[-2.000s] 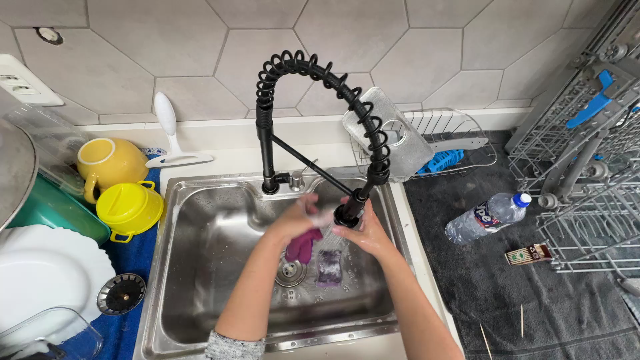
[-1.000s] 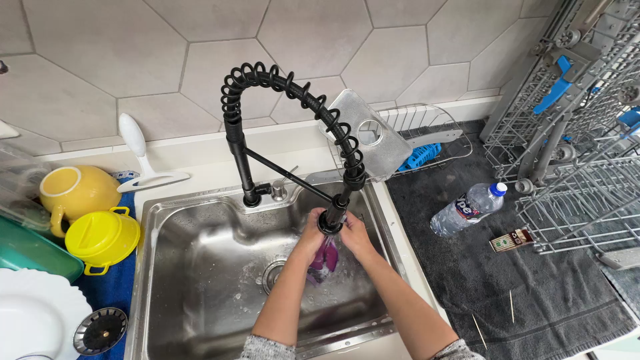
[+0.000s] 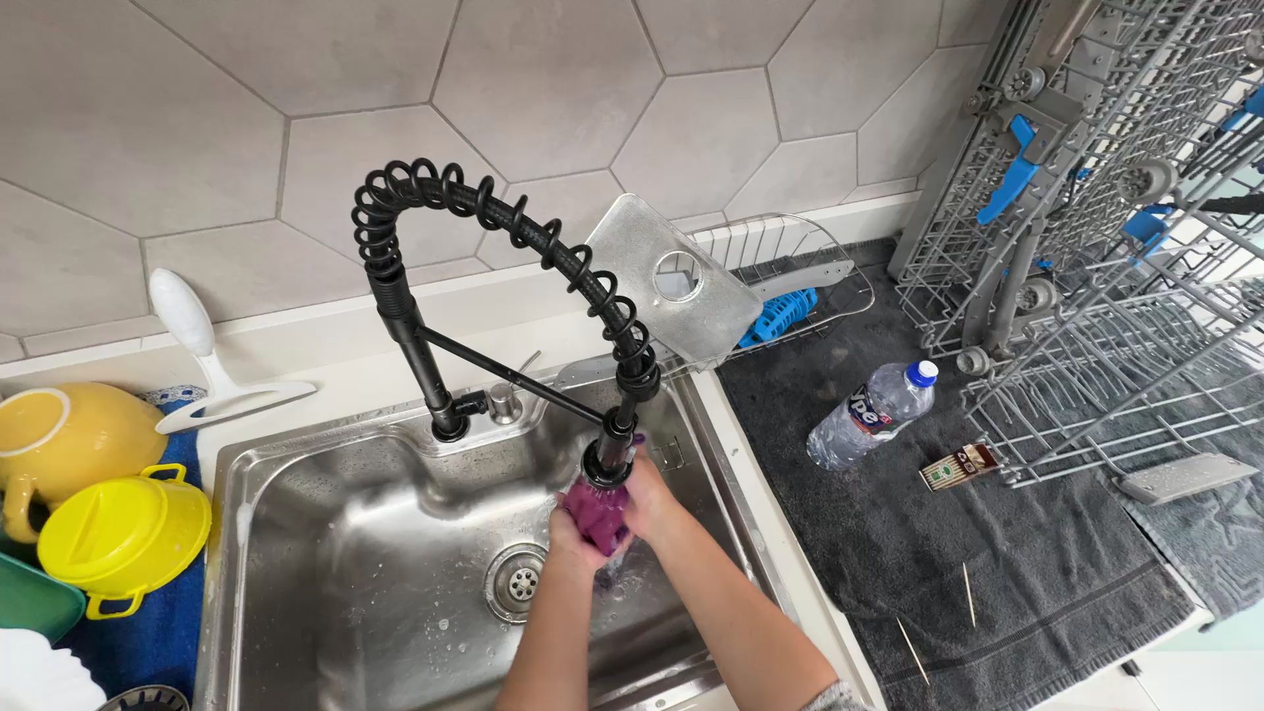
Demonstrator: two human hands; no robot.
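Observation:
A wet purple cloth (image 3: 595, 513) is gripped between both hands under the black spray head (image 3: 606, 462) of a spring-coil faucet. My left hand (image 3: 575, 536) holds its left and lower side, and my right hand (image 3: 644, 494) holds its right side, partly behind the spray head. Water splashes beneath them in the stainless steel sink (image 3: 365, 553). The drain strainer (image 3: 515, 583) lies left of the hands. The fingers are partly hidden by the cloth and the faucet.
Yellow mug (image 3: 79, 434), yellow lidded pot (image 3: 126, 538) and white brush holder (image 3: 212, 365) stand left. Behind are a metal plate (image 3: 662, 286) and wire rack (image 3: 839, 306). At right, a plastic bottle (image 3: 869, 413), toothpick box (image 3: 958, 466) and dishwasher racks (image 3: 1096, 385) rest on a dark towel (image 3: 839, 553).
Two seconds ago the purple cloth and another purple piece lay in the sink by the drain. Purple material is now in both hands under the spray head.

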